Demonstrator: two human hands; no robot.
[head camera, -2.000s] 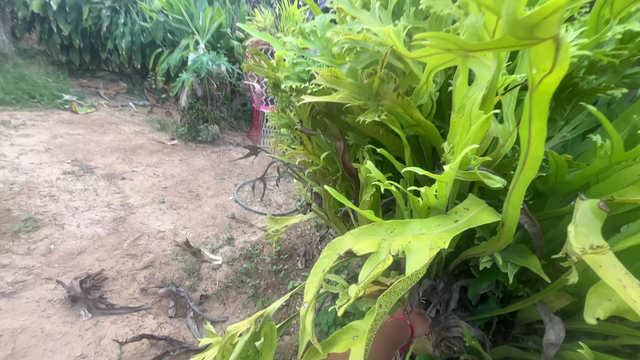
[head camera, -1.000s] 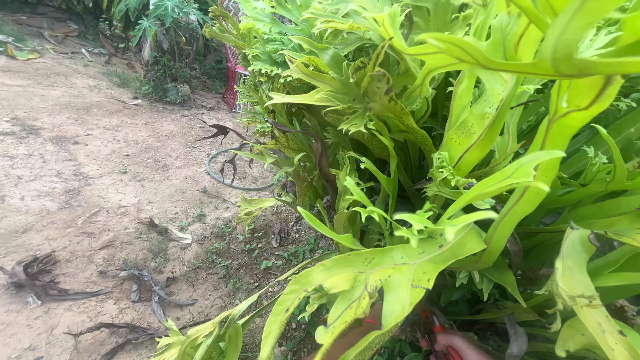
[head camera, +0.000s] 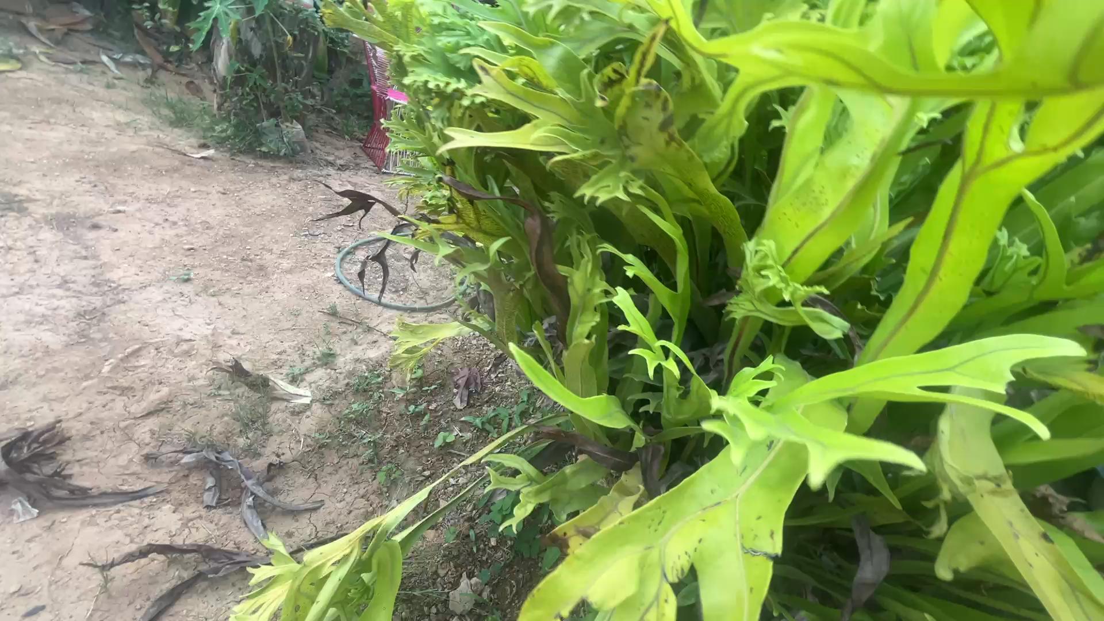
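Neither of my hands shows in the current head view. Broad lobed fern fronds (head camera: 716, 517), bright green with dark spots, fill the lower middle and right. Behind them rises a dense clump of green fronds (head camera: 621, 129). A brown withered frond (head camera: 543, 259) hangs in the clump, left of its middle. One cluster of pale green fronds (head camera: 345, 578) leans out over the ground at the bottom. Whatever lies behind the large leaves is hidden.
Bare dirt ground (head camera: 172, 285) spreads on the left, with dry brown leaves (head camera: 237, 483) lying on it. A greenish hose loop (head camera: 349, 276) rests beside the plant. Behind stands a red slatted plastic object (head camera: 377, 112), partly covered by fronds.
A hand and an orange-red thing were partly visible at the bottom behind the leaves a second ago; both are now out of sight.
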